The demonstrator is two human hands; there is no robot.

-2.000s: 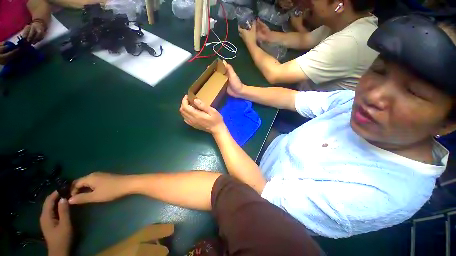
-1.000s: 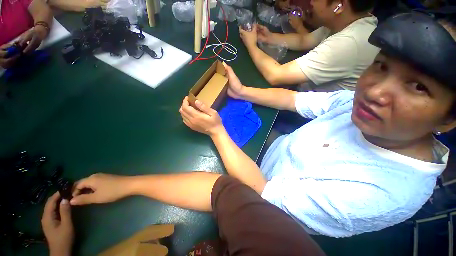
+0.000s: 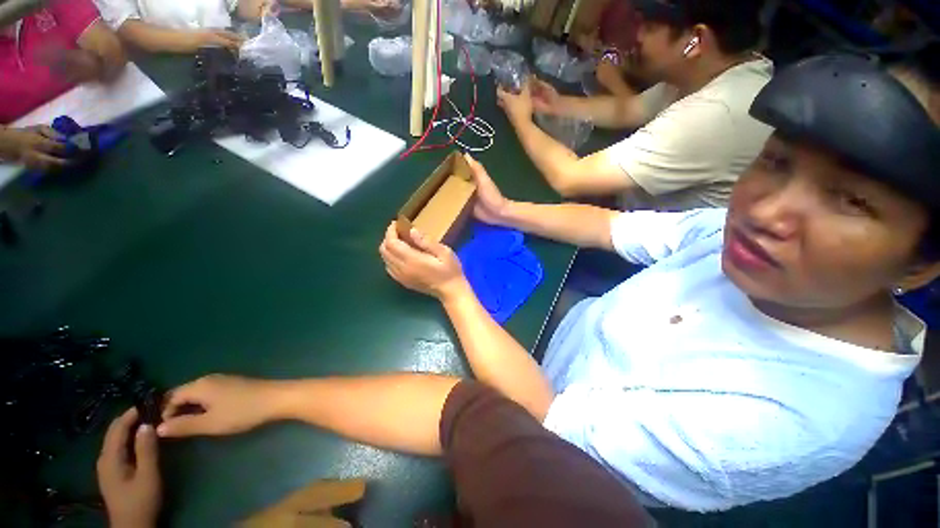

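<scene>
My right hand [image 3: 222, 405] reaches in from the brown sleeve at the lower right and pinches a small dark black cable [image 3: 150, 408] between thumb and fingers. My left hand [image 3: 130, 469], cut off by the bottom edge, holds the same dark piece from the other side. The piece is dark and blurred, so its exact shape cannot be told. A tangled pile of black cables [image 3: 62, 402] lies just left of and beyond my hands. An open brown packing box [image 3: 309, 505] shows only its flaps at the bottom edge.
A person in light blue [image 3: 722, 361] at the right holds an open brown box [image 3: 445, 209] above a blue cloth [image 3: 500, 270]. A white sheet [image 3: 340, 165] bears a heap of black adapters [image 3: 232, 103]. Posts with red and white wires stand beyond. Other people sit around the green table.
The whole view has shifted slightly, so the scene sits lower and more to the right. Hands of the person at the far left have moved apart. My hands keep the same hold.
</scene>
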